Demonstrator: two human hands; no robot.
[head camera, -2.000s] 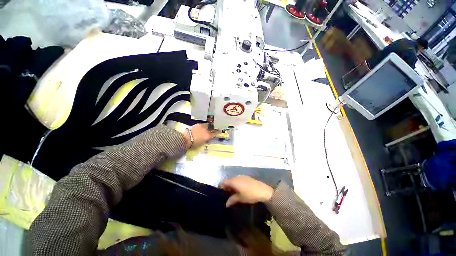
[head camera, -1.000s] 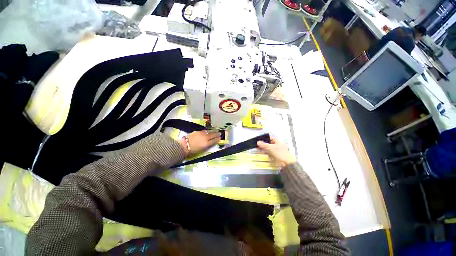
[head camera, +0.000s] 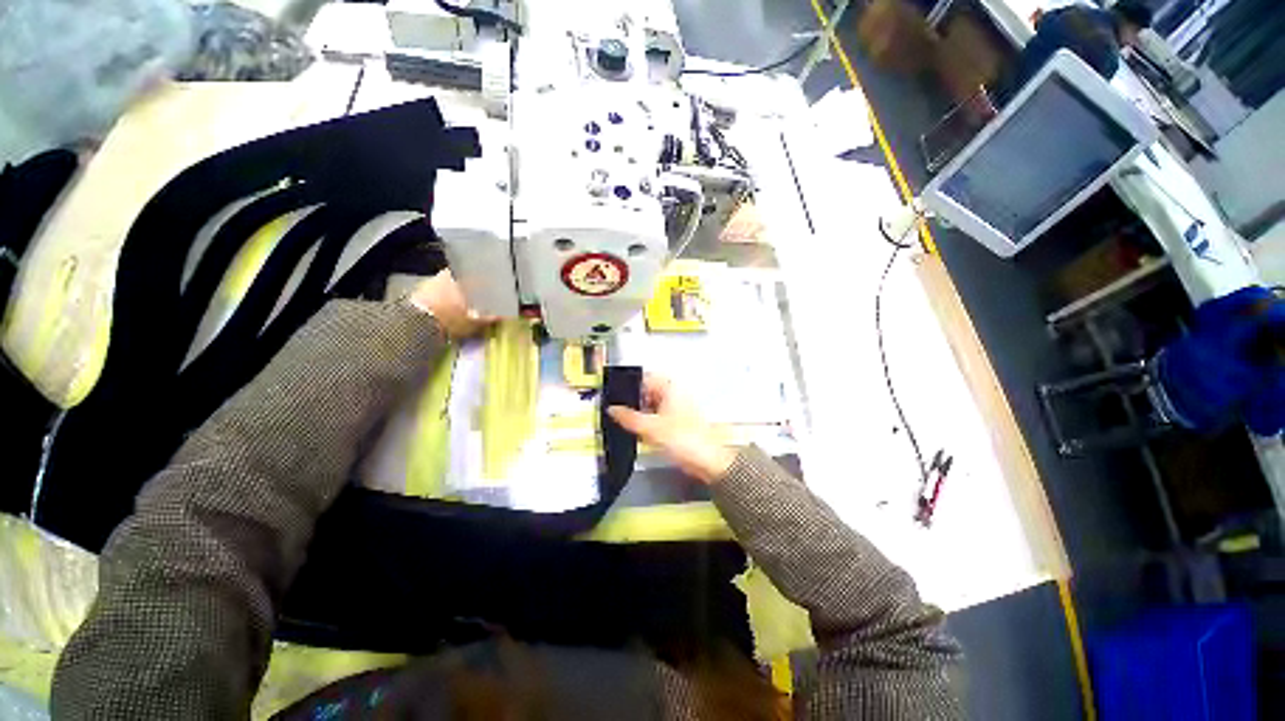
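Observation:
A black strip (head camera: 617, 456) has its end upright in my right hand (head camera: 671, 423), in front of the needle area; it curves down and left towards the black fabric pile (head camera: 522, 585) at the near edge. My left hand (head camera: 448, 304) is at the left side of the white sewing machine head (head camera: 592, 233), beside the fanned strip bundle (head camera: 212, 211). Its fingertips are partly hidden, and I cannot tell if they hold anything. A yellow clamp piece (head camera: 579, 368) shows below the head, with no fabric visible in it. The bed plate (head camera: 536, 472) is partly covered by yellow tape.
Red-handled snips (head camera: 933, 487) lie on the white table at right, near a thin cable. A yellow label (head camera: 678, 303) is right of the head. Crumpled plastic bags (head camera: 99, 64) are upper left. A monitor (head camera: 1043, 152) and a person in blue (head camera: 1233, 366) are at right.
My left hand has moved left and up, away from the needle. My right hand has moved left with the strip end, now near the clamp. The whole view has shifted.

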